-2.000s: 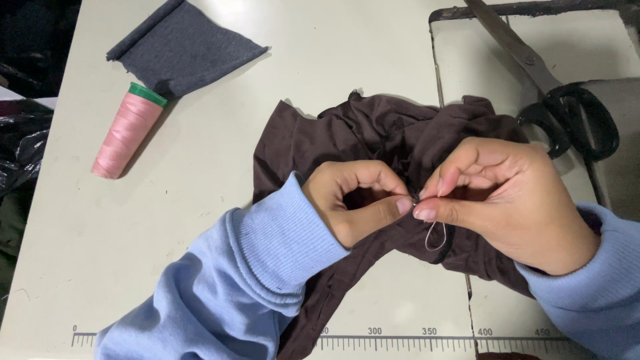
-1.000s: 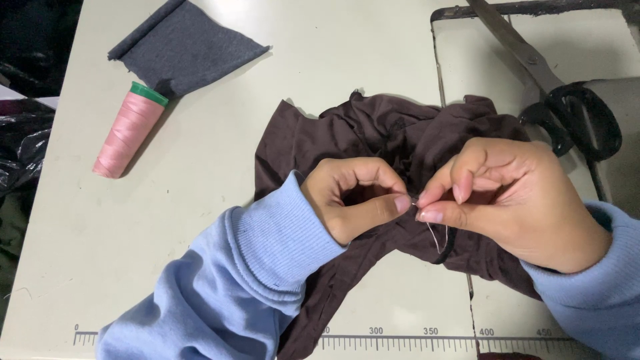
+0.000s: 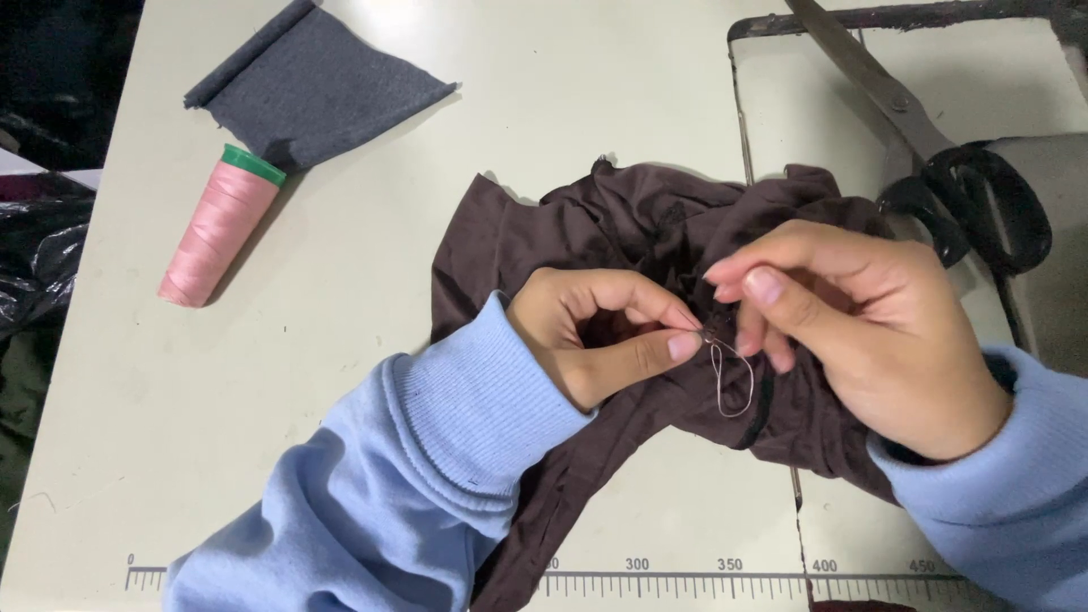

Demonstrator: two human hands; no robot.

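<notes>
Dark brown fabric (image 3: 561, 229) lies bunched on the table under both hands. My left hand (image 3: 612, 331) pinches a small part of it between thumb and index finger. A thin pale thread (image 3: 721, 399) hangs in a loop just right of those fingertips. My right hand (image 3: 858, 331) is raised over the fabric to the right of the pinch, thumb and fingers apart, with nothing seen between thumb and index finger. Whether its lower, curled fingers touch the thread cannot be told.
Black-handled scissors (image 3: 990, 208) lie at the upper right, on a panel edged by dark seams. A pink thread cone (image 3: 221, 225) lies at the left beside a dark grey cloth piece (image 3: 327, 85). A printed ruler scale (image 3: 680, 585) runs along the near edge. Black plastic (image 3: 42, 255) is at the far left.
My right fingertips were together close to my left fingertips; they have parted and moved off to the upper right. The thread loop now shows more openly. My left hand keeps its pinch.
</notes>
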